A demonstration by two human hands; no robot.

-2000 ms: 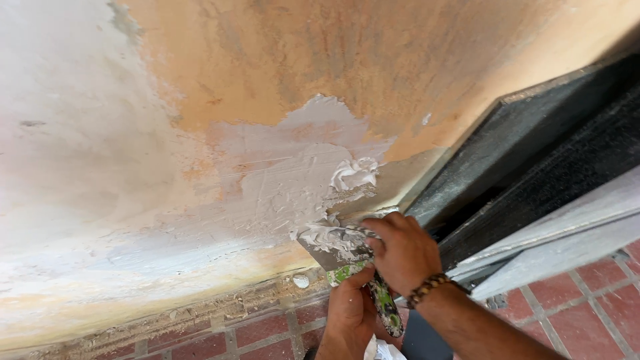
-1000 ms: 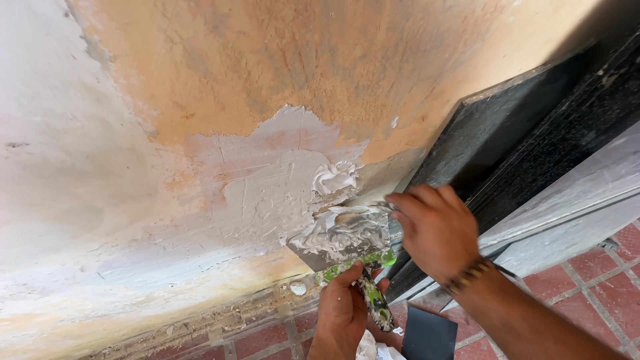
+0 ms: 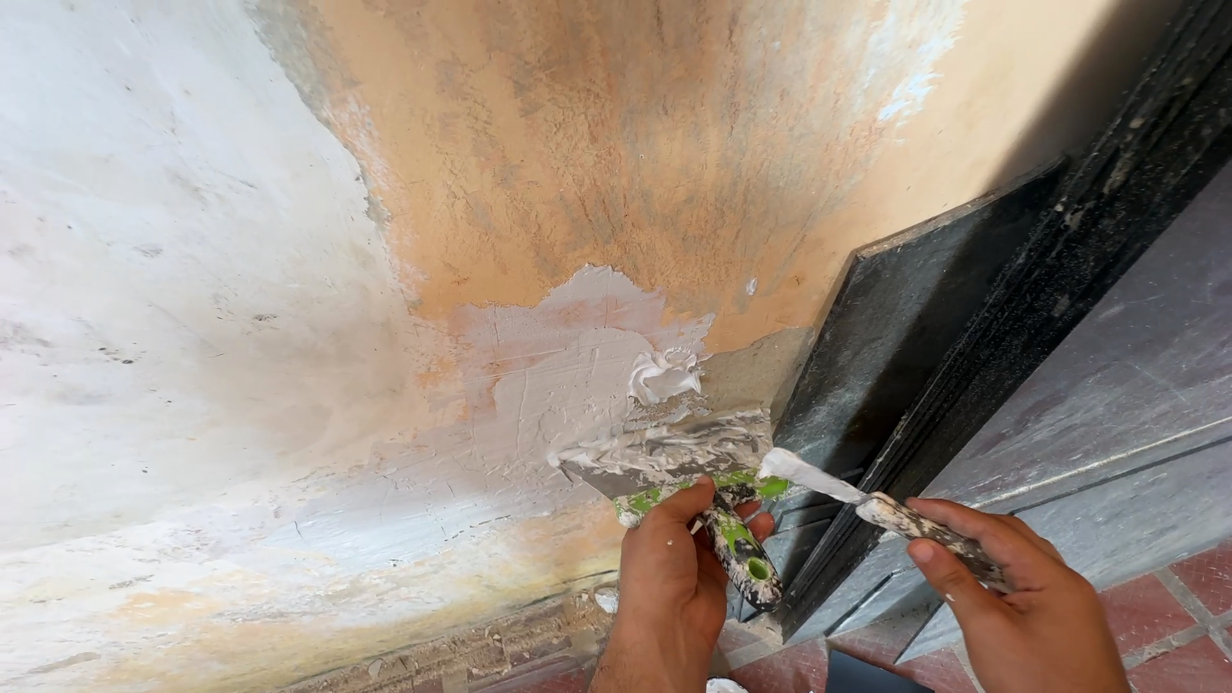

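Observation:
My left hand [image 3: 674,568] grips the black and green handle of a wide putty knife [image 3: 616,481], its metal blade loaded with white filler [image 3: 664,448]. In my right hand [image 3: 1011,587] is a narrow putty knife [image 3: 818,478] with white paste along its blade; its tip is near the right end of the wide tool, and whether they touch cannot be told. Behind the blades, a smoothed patch of filler [image 3: 568,385] covers part of the orange and white wall [image 3: 597,144]. A thick swirl of filler [image 3: 666,375] sticks to the patch.
A dark panel [image 3: 905,298] leans beside a black door frame [image 3: 1039,279] on the right, with a grey door [image 3: 1107,356] beyond. Rubble [image 3: 462,654] lies along the wall's base. Below are red floor tiles [image 3: 1189,664] and a dark flat object [image 3: 871,674].
My right hand has moved right and down, away from the wide blade, bringing the narrow putty knife into clear sight. My left hand still holds the wide one.

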